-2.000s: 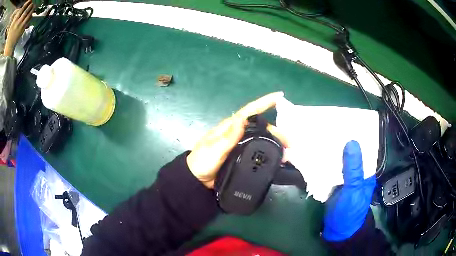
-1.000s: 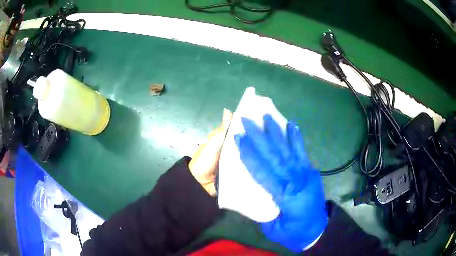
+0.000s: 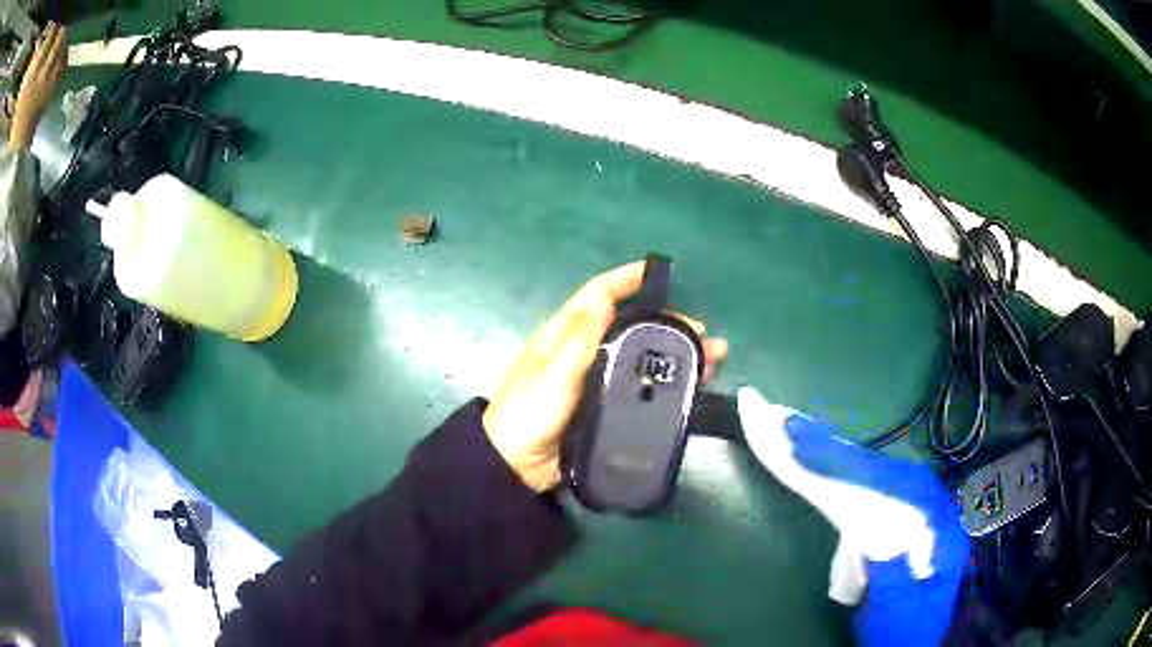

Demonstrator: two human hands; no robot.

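Observation:
My bare left hand (image 3: 550,379) holds a black rounded power strip (image 3: 638,423) from its left side, with fingertips showing at its right edge. The face with a socket points up at me. A short flat black strap (image 3: 654,283) sticks out at its top and another black piece juts out to the right. My right hand (image 3: 903,531), in a blue glove, is to the right of the unit and apart from it. It holds a crumpled white cloth (image 3: 840,493). The right fingers are partly hidden by the cloth.
A squeeze bottle (image 3: 202,259) with yellowish liquid lies at the left. A brown scrap (image 3: 417,229) is on the bench. Black units and cords lie in piles at right (image 3: 1007,488) and left. A blue bin (image 3: 78,506) is lower left. Another person's hand (image 3: 38,86) shows upper left.
The cloth and my gloved right hand have moved off the power strip to the right, uncovering its face. The cloth is now crumpled. Another person's hand shows again at the upper left.

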